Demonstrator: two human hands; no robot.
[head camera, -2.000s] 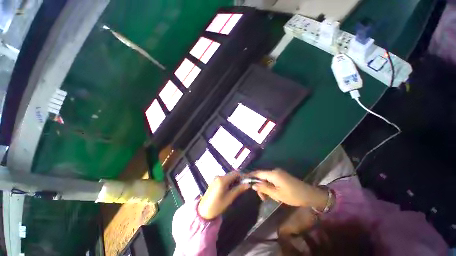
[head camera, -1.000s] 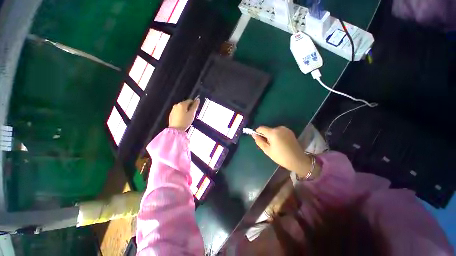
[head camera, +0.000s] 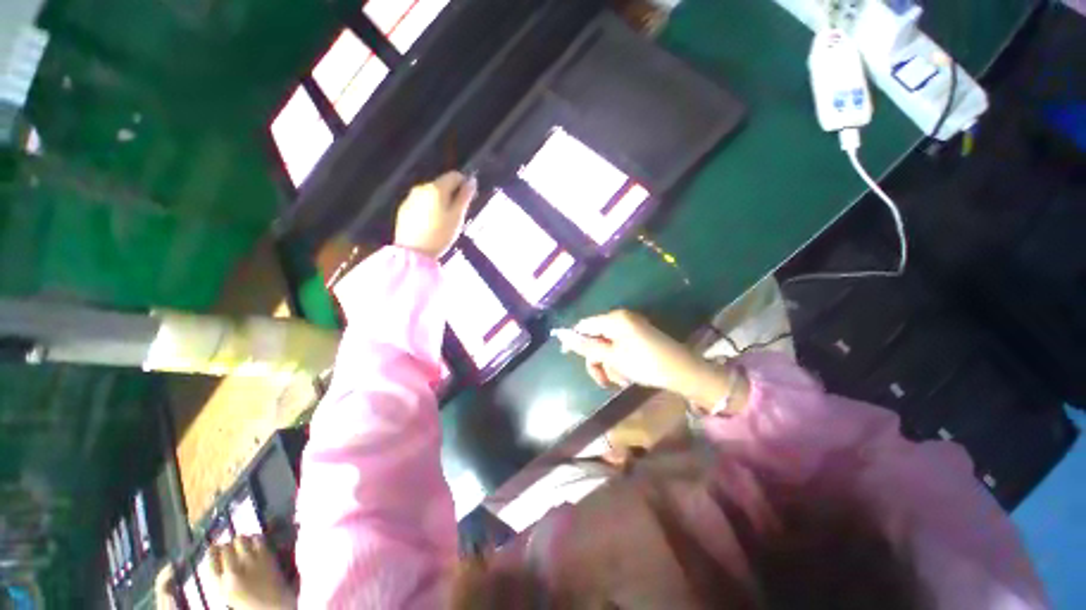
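A black phone tray (head camera: 649, 89) lies on the green bench, its upper-right part bare. Three phones with lit white screens (head camera: 586, 187) show in it side by side, and my left sleeve covers part of the tray's left end. My right hand (head camera: 631, 348) pinches a small white plug (head camera: 565, 338) just off the near edges of the phones, not in any of them. My left hand (head camera: 431, 215) is at the phones' far ends, fingers together; a small pale tip shows at its fingertips, too blurred to name.
Behind lies another dark tray with lit phones (head camera: 350, 74). A power strip (head camera: 923, 72) with a white adapter (head camera: 841, 81) and white cord is at upper right. A wrapped post (head camera: 238, 343) stands left. Another person's hand (head camera: 248, 574) is over phones at lower left.
The hands, together near the tray's front two seconds ago, are now apart across it. Since one second ago, the plug has moved leftward from the rightmost phone's near edge. The camera view has shifted.
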